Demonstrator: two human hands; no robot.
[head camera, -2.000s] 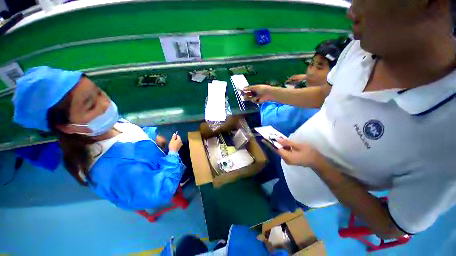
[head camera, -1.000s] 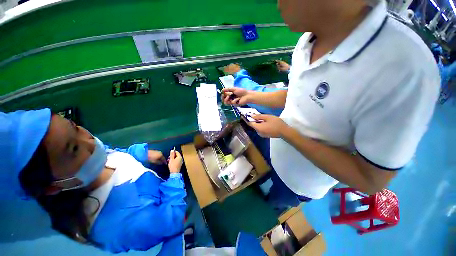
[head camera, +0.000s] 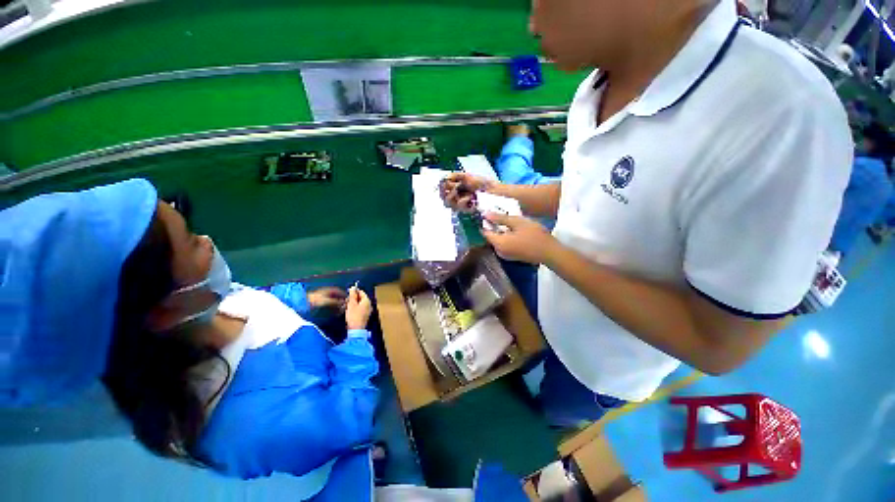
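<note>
Neither of my hands is in view. Nearest in front of me, an open brown carton (head camera: 400, 355) on a green stand holds bagged pieces and a white packet (head camera: 478, 346). White sheets (head camera: 435, 230), partly in a clear bag, lie on the bench edge behind it. More white strips (head camera: 478, 169) lie beside them, partly hidden by a hand. A standing person in a white shirt holds a small white piece with dark marks (head camera: 499, 205) above the carton's back edge. A seated person in blue at the left holds a tiny thin item, too small to name.
Circuit boards (head camera: 296, 167) lie on the green bench (head camera: 231, 221). A second carton (head camera: 601, 466) is cut off at the bottom edge. A red stool (head camera: 741, 439) stands at the lower right on the blue floor. Blue clothing shows at the bottom edge. Another blue sleeve reaches over the bench.
The view has shifted, and the red stool now shows whole. The standing person's hands have come together around the small white piece. The seated person's hands have hardly moved.
</note>
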